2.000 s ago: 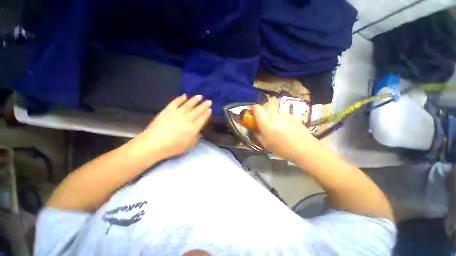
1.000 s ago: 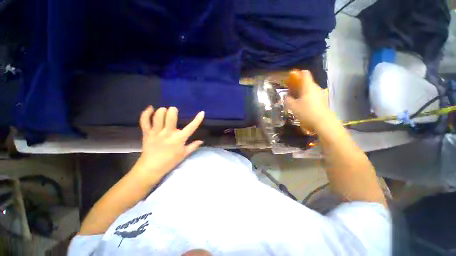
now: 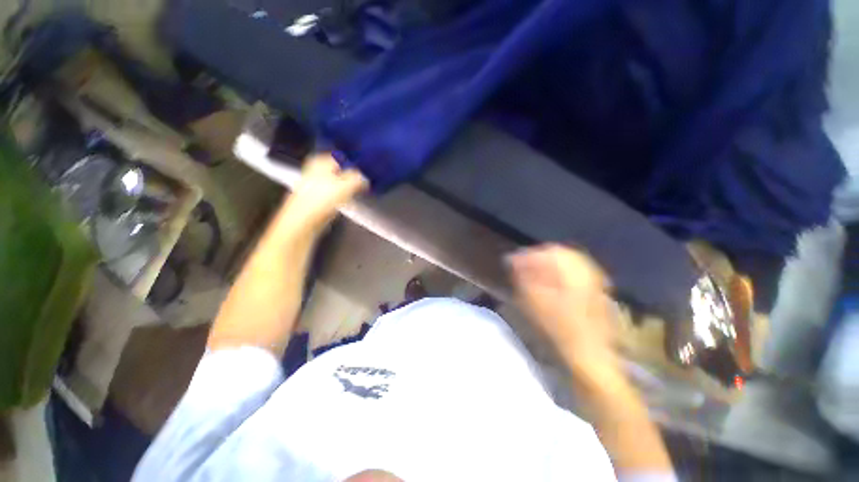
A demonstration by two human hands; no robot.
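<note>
A navy blue garment (image 3: 424, 89) lies across the dark grey padded pressing arm (image 3: 556, 202), with one blue end hanging over its front edge at the left. My left hand (image 3: 330, 184) is closed on that end. My right hand (image 3: 560, 282) is blurred, in front of the arm and away from the cloth; its fingers look curled, and I cannot tell if they hold anything. The iron (image 3: 711, 320), with silver body and orange handle, stands at the right end of the arm, with no hand on it.
A pale table edge (image 3: 396, 232) runs slantwise below the arm. More navy cloth (image 3: 753, 122) is heaped behind at the right. At the left are a green object (image 3: 38, 273) and a shiny round object (image 3: 127, 212). A white and blue item (image 3: 843, 362) is at the far right edge.
The view has turned left. My right hand has let go of the iron, which now stands at the right. My left hand has moved left and taken hold of a blue cloth end.
</note>
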